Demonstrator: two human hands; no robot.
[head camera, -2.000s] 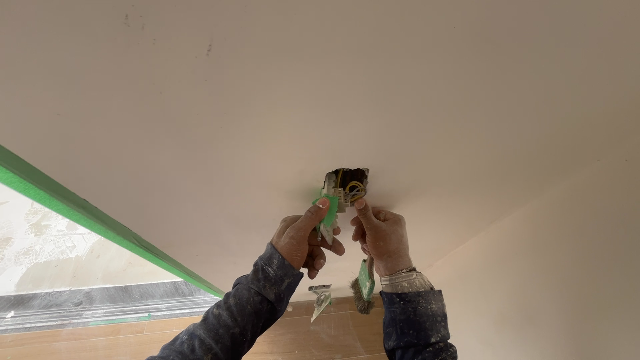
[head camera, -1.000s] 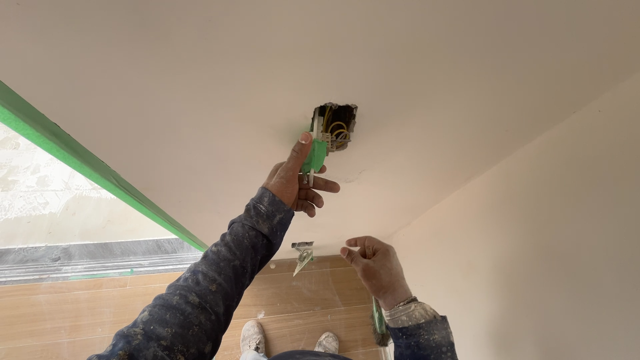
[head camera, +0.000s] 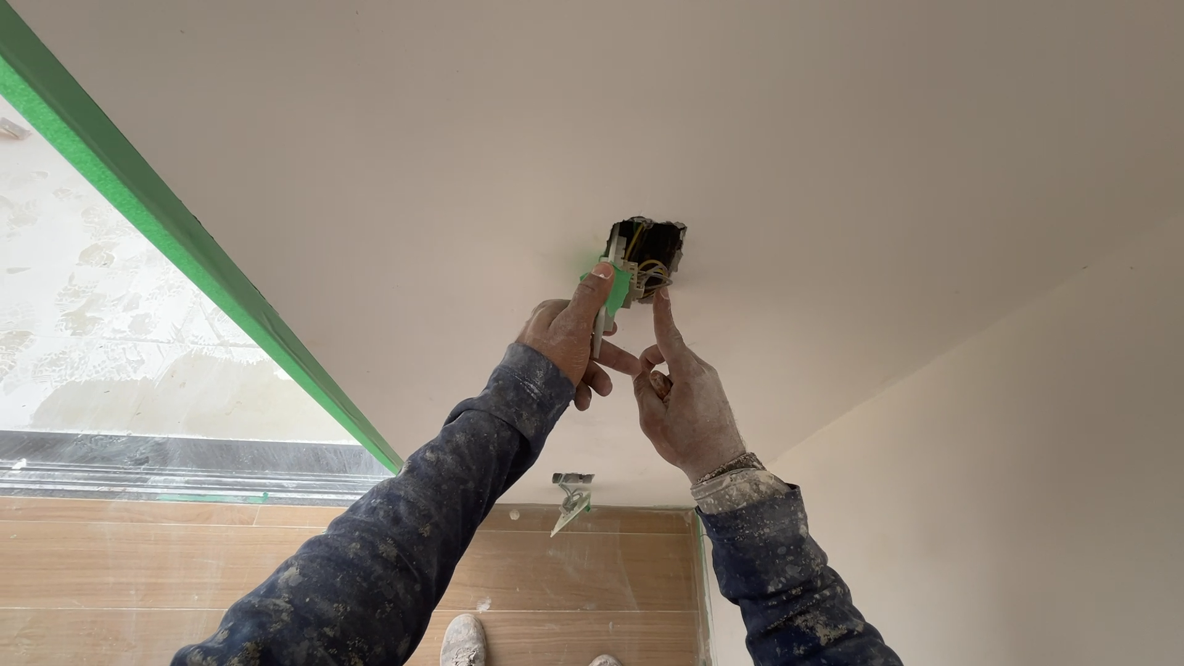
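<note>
My left hand (head camera: 573, 333) grips a wall switch or socket plate (head camera: 605, 319), seen edge-on with green tape (head camera: 619, 289) on it. The plate stands out from a rough-edged rectangular wall opening (head camera: 657, 242). Yellowish wires (head camera: 653, 270) loop inside this opening, beside the back of the plate. My right hand (head camera: 684, 398) holds its extended index fingertip at the lower edge of the opening, near the wires. Its other fingers are curled, and whether they hold anything small cannot be made out. Dust and pale specks cover both dark sleeves.
Green tape (head camera: 213, 264) runs along the wall's edge on the left. Lower on the wall, a second fitting (head camera: 572, 507) hangs from a small opening. Wood-look flooring (head camera: 583, 569) lies below, with a shoe (head camera: 463, 640) on it. Another wall (head camera: 999, 444) meets this one at the right.
My right hand was at the opening two seconds ago, lower and away from it one second ago, and is now back at its lower edge. My left hand has kept hold of the plate.
</note>
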